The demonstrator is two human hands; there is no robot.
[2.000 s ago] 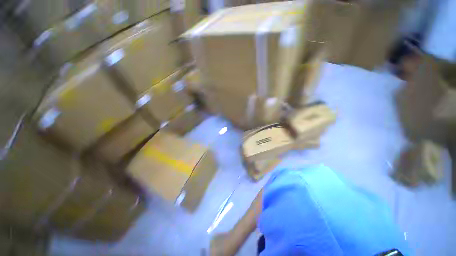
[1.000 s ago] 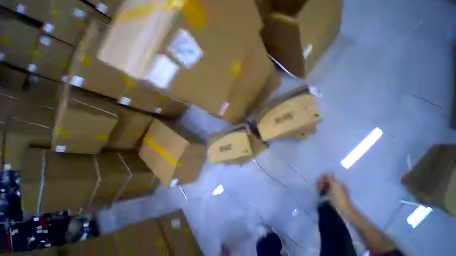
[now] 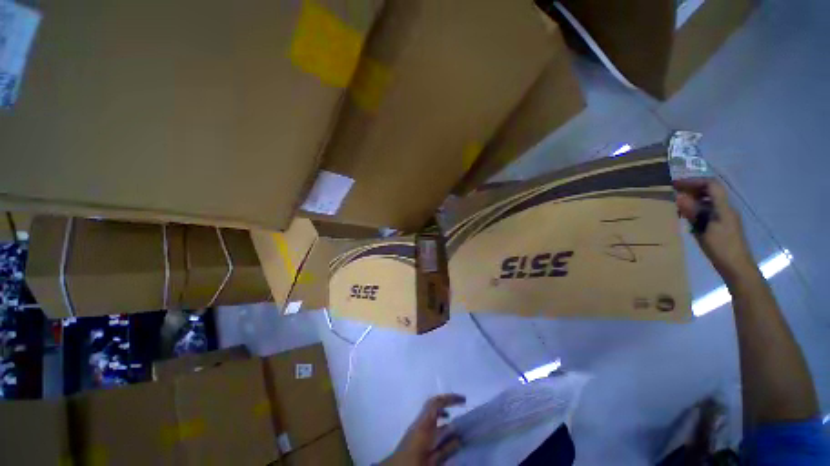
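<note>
A large branded box (image 3: 573, 255) with a dark curved stripe, black lettering and a thin hand-drawn mark lies in front of me. A smaller-looking branded box (image 3: 373, 287) stands left of it. My right hand (image 3: 714, 223) is at the large box's right end, below its white label (image 3: 687, 153), with a dark marker pen (image 3: 702, 216) in the fingers. My left hand (image 3: 428, 437), cut off by the bottom edge, holds a blurred pale packing list (image 3: 514, 410) by its left side.
Large taped cartons (image 3: 173, 109) fill the upper left, close to me. Strapped cartons (image 3: 118, 264) stand at left, more cartons (image 3: 218, 400) at lower left, near a dark fabric pile (image 3: 109, 350). An open carton (image 3: 628, 41) is at the top. Loose strapping (image 3: 350, 359) lies on the floor.
The view has moved closer to the branded boxes and cartons. My right hand has come up from the lower right to the box's end. My left hand and the list have come into view.
</note>
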